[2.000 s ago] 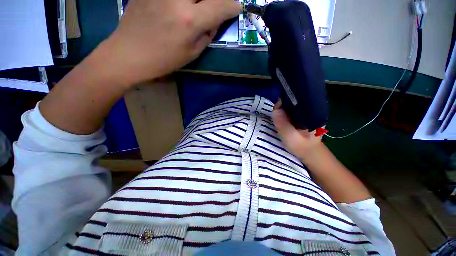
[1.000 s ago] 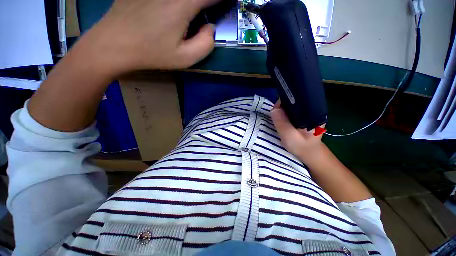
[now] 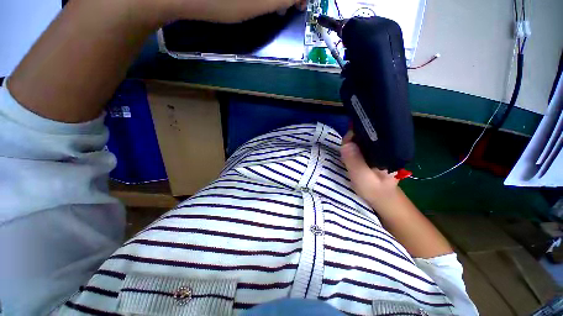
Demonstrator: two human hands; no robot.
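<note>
My right hand [image 3: 365, 171] is closed around the black soldering gun [image 3: 384, 92] from below, right of centre; its tip points up-left to the circuit board. The green circuit board [image 3: 318, 54] lies in the display unit between the dark screen panel [image 3: 216, 38] and the white half [image 3: 412, 26]. My left forearm crosses the panel from the left; my left hand [image 3: 285, 5] is mostly cut off by the top edge near the board, and what its fingers hold is hidden. A short red lead wire [image 3: 426, 63] sticks out right of the unit.
Thin solder wire [image 3: 460, 162] trails from the gun's red rear. A black power cord [image 3: 518, 77] with a white connector [image 3: 523, 28] lies on the pale mat [image 3: 475, 43] at right. White sheets [image 3: 537, 151] hang at the right edge. A brown cardboard box [image 3: 185, 139] stands below the green-edged bench.
My left hand has moved up and right, partly out of the picture, exposing more of the dark panel. The bench, unit and gun appear slightly lower and further right. My right hand keeps its grip.
</note>
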